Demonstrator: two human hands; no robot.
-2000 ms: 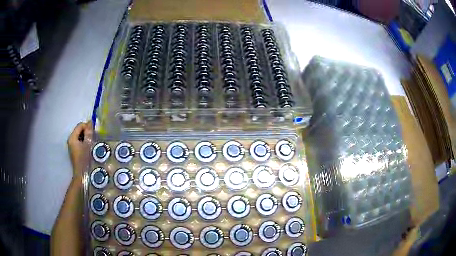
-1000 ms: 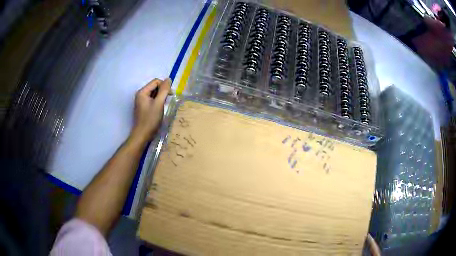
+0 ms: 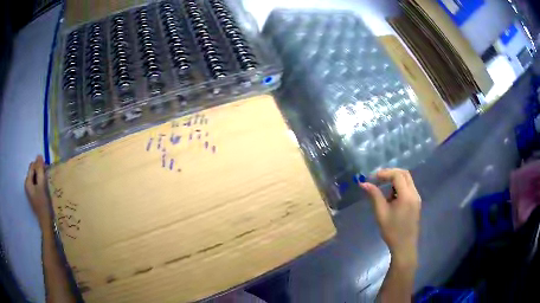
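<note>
A cardboard sheet with handwritten blue and dark marks lies nearest me, covering what is beneath it. My left hand is at the sheet's upper left edge with curled fingers; whether it grips the edge is unclear. My right hand has thumb and forefinger close together at the near corner of the stack of empty pocket trays, beside a blue dot mark; whether they pinch a tray is unclear. The slotted tray, with rows of dark round parts on edge, lies beyond the sheet.
Spare cardboard sheets stand in a pile at the far right. More tan cardboard lies under the tray stack. Blue tape runs along the left side. The grey floor, a blue stool and part of a person in pink show at right.
The cardboard sheet has come over the filled pocket tray. My right hand has moved from the sheet's right edge to the empty tray stack's corner. The view has swung right.
</note>
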